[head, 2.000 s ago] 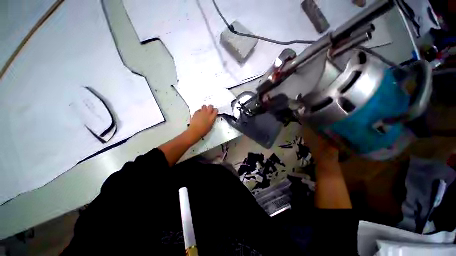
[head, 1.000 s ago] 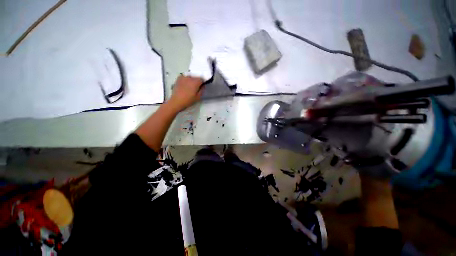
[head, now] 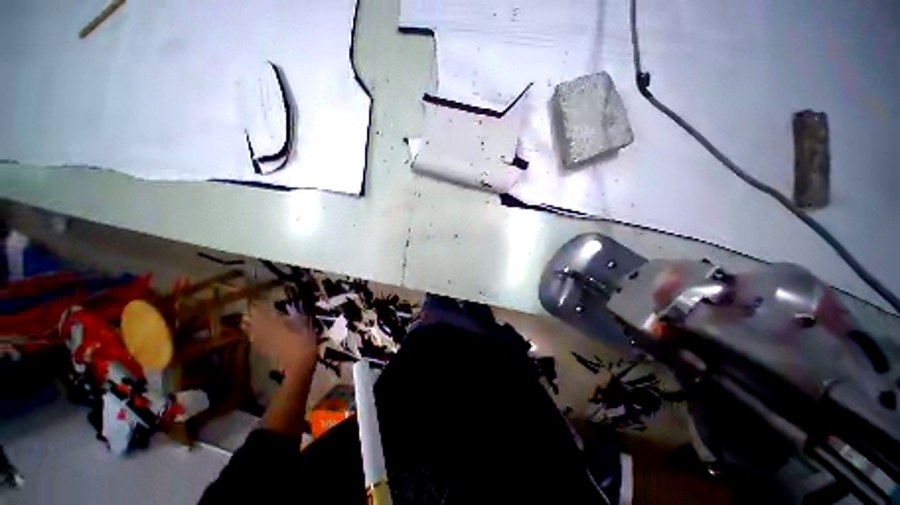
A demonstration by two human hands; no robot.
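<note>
The straight-knife cutting machine (head: 750, 325) fills the lower right, its rounded base plate (head: 592, 281) at the table's front edge. A small white-topped cut piece (head: 464, 145) with dark edges lies at the near edge of the paper-topped lay (head: 701, 148). My left hand (head: 281, 338) is blurred, below the table edge over the littered floor, left of the machine and cut piece; its fingers look apart and nothing shows in it. My right hand is not in view.
A grey block (head: 590, 118) and a darker bar (head: 811, 158) rest on the lay, with a cable (head: 725, 153) between them. Another lay (head: 187, 99) with a curved cut is at left. Scraps (head: 345, 321), a round stool top (head: 146, 335) and an orange box (head: 332, 410) are below.
My left hand has let go of the piece at the lay's edge and moved down off the table. The machine has turned, its rods now towards the lower right. My right arm has left view.
</note>
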